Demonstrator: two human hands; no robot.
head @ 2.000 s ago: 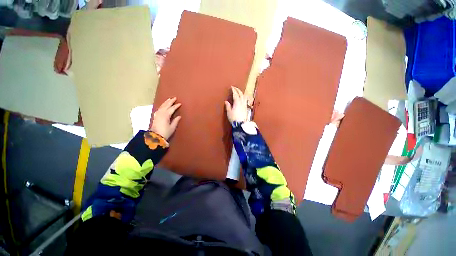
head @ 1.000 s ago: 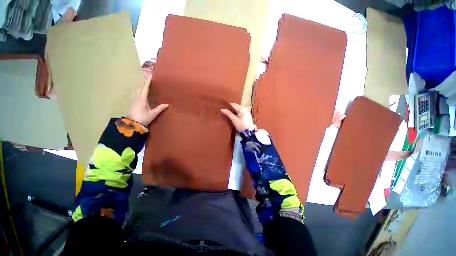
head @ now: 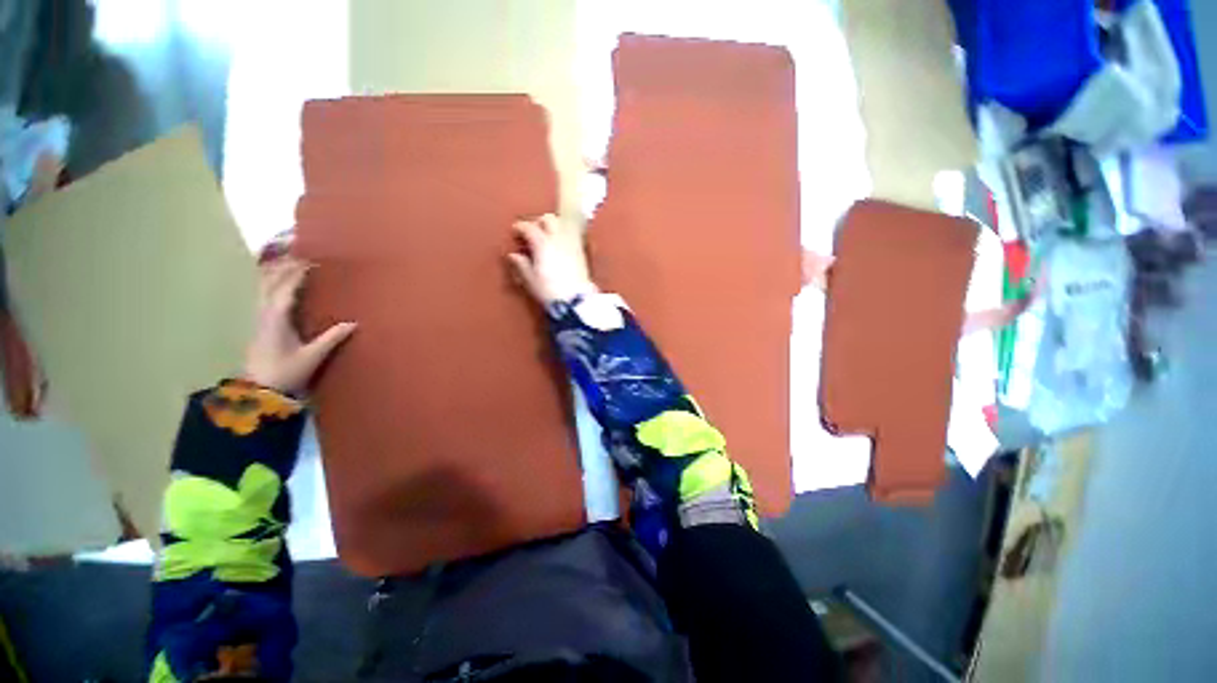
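Observation:
A large reddish-brown panel (head: 421, 334) lies on the pile in front of me, its lower end reaching my dark clothing. My left hand (head: 284, 334) is at its left edge, thumb spread over the top face and fingers along the edge. My right hand (head: 550, 260) rests at its right edge with bent fingers. Neither hand visibly pinches the sheet; the undersides of the fingers are hidden. A second pile of large brown panels (head: 701, 267) lies to the right, partly behind my right sleeve.
Smaller notched brown panels (head: 901, 334) lie further right. A tan board (head: 134, 300) is at the left, another (head: 908, 100) at the upper right. Blue bins (head: 1034, 60), a blurred calculator (head: 1061, 187) and a clear plastic bag (head: 1084, 334) are at the far right.
The view has shifted, so the piles stand straighter and further left. The fold across the panel seen earlier has flattened. Both hands remain at its side edges.

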